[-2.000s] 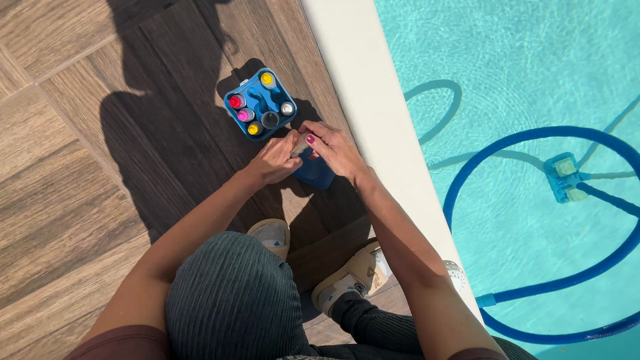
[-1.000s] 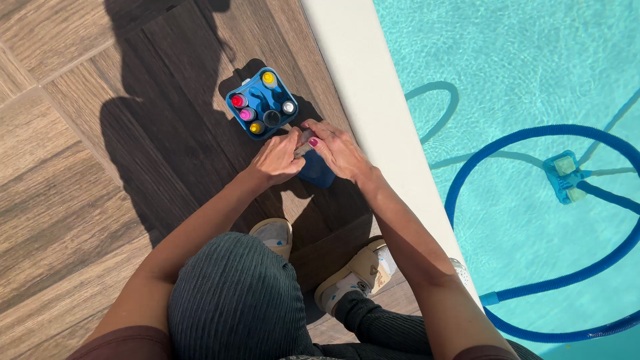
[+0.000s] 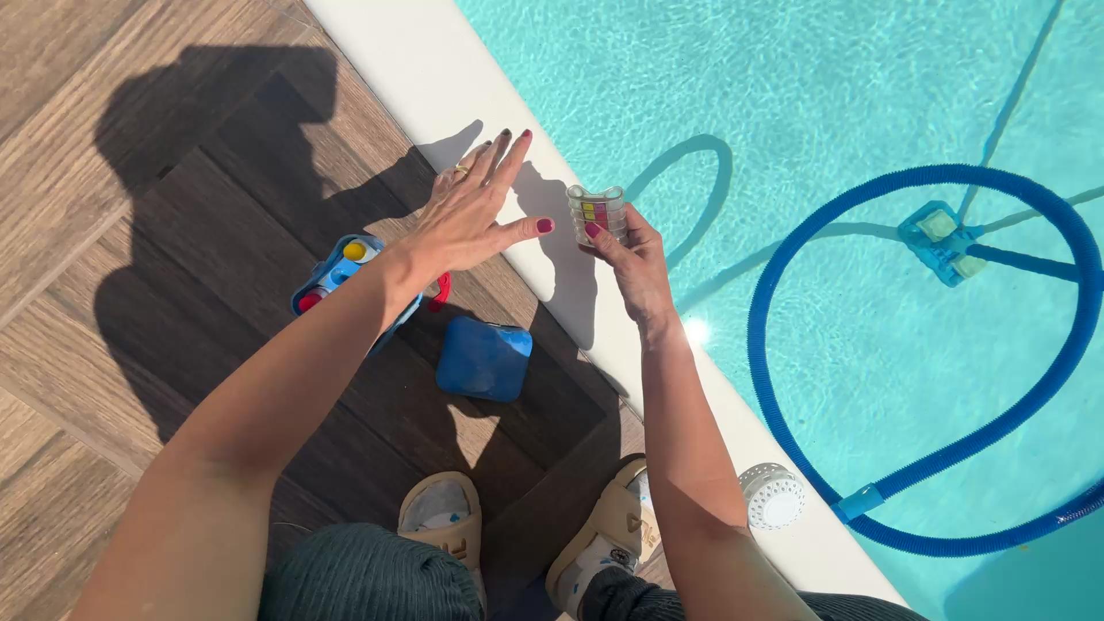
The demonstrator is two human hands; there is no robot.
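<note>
My right hand point(image 3: 634, 259) grips a clear plastic pool water test block point(image 3: 597, 214) with yellow and pink colour squares, held over the pool's white edge. My left hand point(image 3: 474, 203) is spread flat in the air to its left, fingers apart and holding nothing. Under my left forearm, partly hidden, a blue test kit case point(image 3: 326, 274) with yellow-capped and red-capped bottles stands on the deck. A red plastic piece point(image 3: 441, 292) lies beside it. The blue case lid point(image 3: 485, 359) rests on the deck between the kit and my feet.
The white pool coping point(image 3: 431, 78) runs diagonally past both hands, with water on its right. A blue ribbed hose point(image 3: 759, 319) loops over the water near a blue pool cleaner point(image 3: 940, 241). A white perforated round basket point(image 3: 774, 497) sits on the coping by my right forearm.
Both hands have left their place together beside the kit and moved apart toward the pool edge. The test block now shows clearly in my right hand, and the lid is in full sight. The view has shifted.
</note>
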